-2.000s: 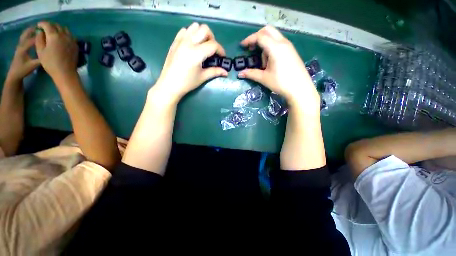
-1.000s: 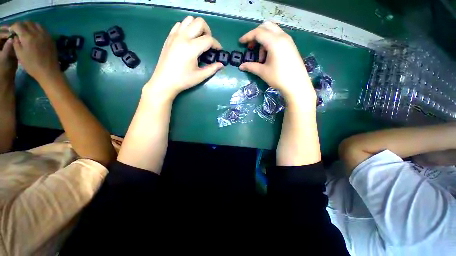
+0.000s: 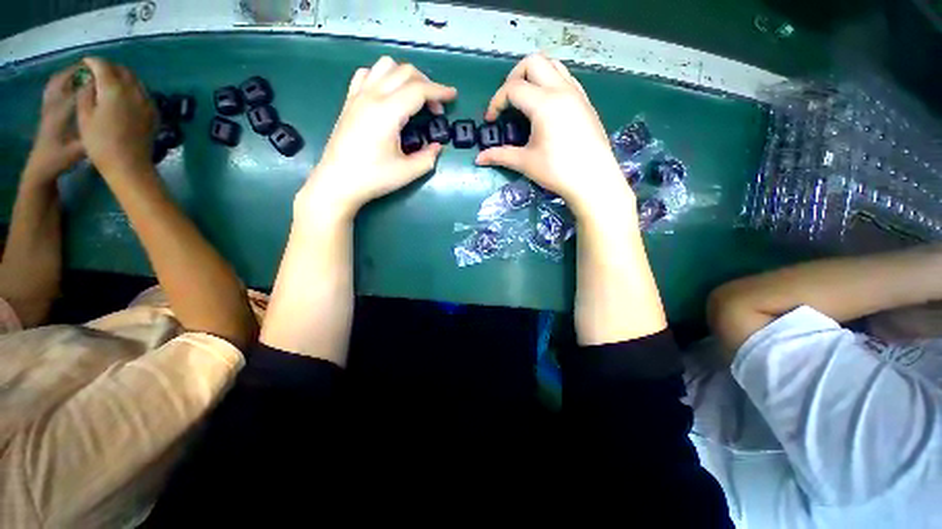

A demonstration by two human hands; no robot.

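Observation:
A short row of several black square parts (image 3: pixel 464 133) lies on the green worktop (image 3: pixel 413 253) between my hands, side by side, pale marks up. My left hand (image 3: pixel 377 129) has its thumb and fingers around the left end of the row. My right hand (image 3: pixel 547 129) has its thumb and fingers around the right end. Both hands partly hide the end parts. Several bagged parts (image 3: pixel 484 243) in clear film lie right of and below the row, some partly behind my right hand and wrist.
Several loose black parts (image 3: pixel 260 118) lie to the left, near a neighbour's hands (image 3: pixel 114 114). Clear blister trays (image 3: pixel 826 170) are stacked at the right, above another person's bare arm (image 3: pixel 816 289). A white rail (image 3: pixel 465 31) edges the far side.
My hands have closed in along the row; the parts, first in two groups with a slight gap, now form one row. The left neighbour's hands moved left, then back.

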